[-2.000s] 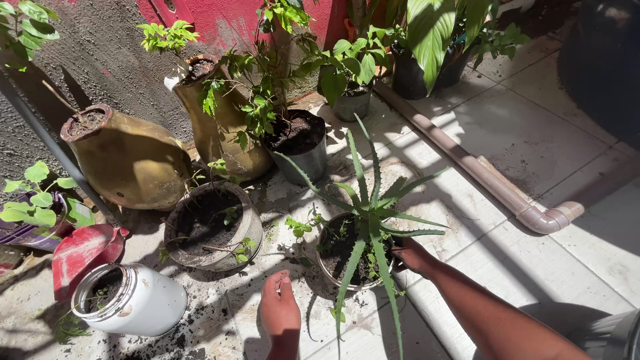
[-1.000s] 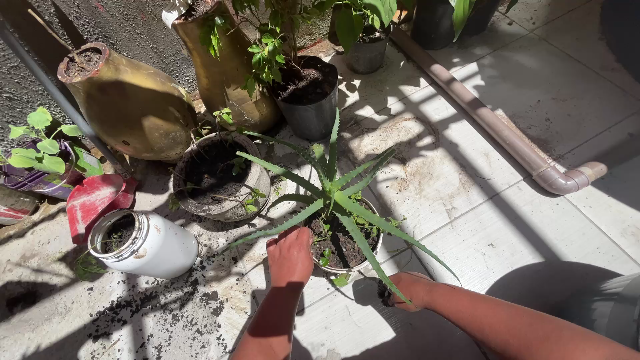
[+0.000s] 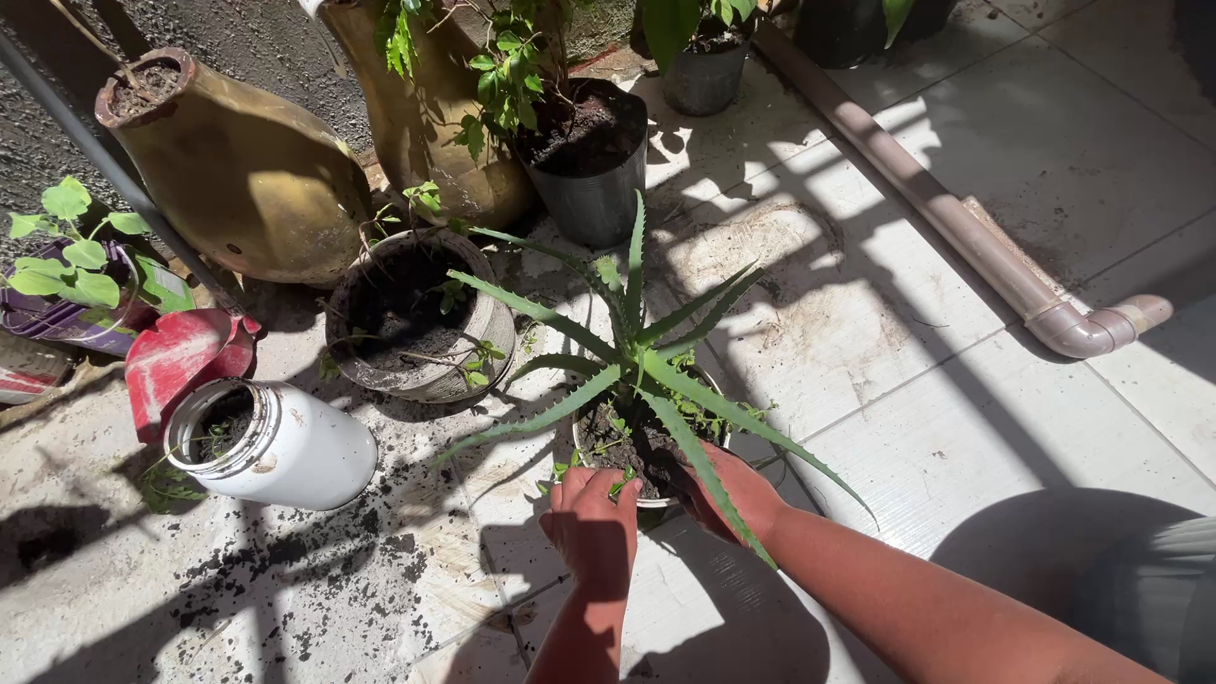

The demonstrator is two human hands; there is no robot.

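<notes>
An aloe plant [image 3: 632,366] with long toothed leaves grows in a round, pale-rimmed pot [image 3: 581,432] filled with dark soil, among small leafy shoots. My left hand [image 3: 594,522] is at the pot's near left edge, its fingers by the shoots at the rim; whether it grips anything is unclear. At the near right side, my right hand [image 3: 731,494] reaches over the rim, its fingertips on or in the soil and partly hidden by a leaf. To the left lies a white plastic jar [image 3: 318,451], tilted, with soil and sprigs in its mouth.
A round concrete planter [image 3: 423,385] stands left of the aloe. Behind are a black plastic pot [image 3: 594,195] and brown gourd-shaped planters [image 3: 256,180]. A red dustpan [image 3: 180,361] lies near the jar. A brown elbowed pipe [image 3: 936,204] crosses the tiles at right. Soil is scattered on the floor.
My left hand, low beside the pot two seconds ago, is now at its near rim. My right hand has moved from the pot's outer side onto its soil.
</notes>
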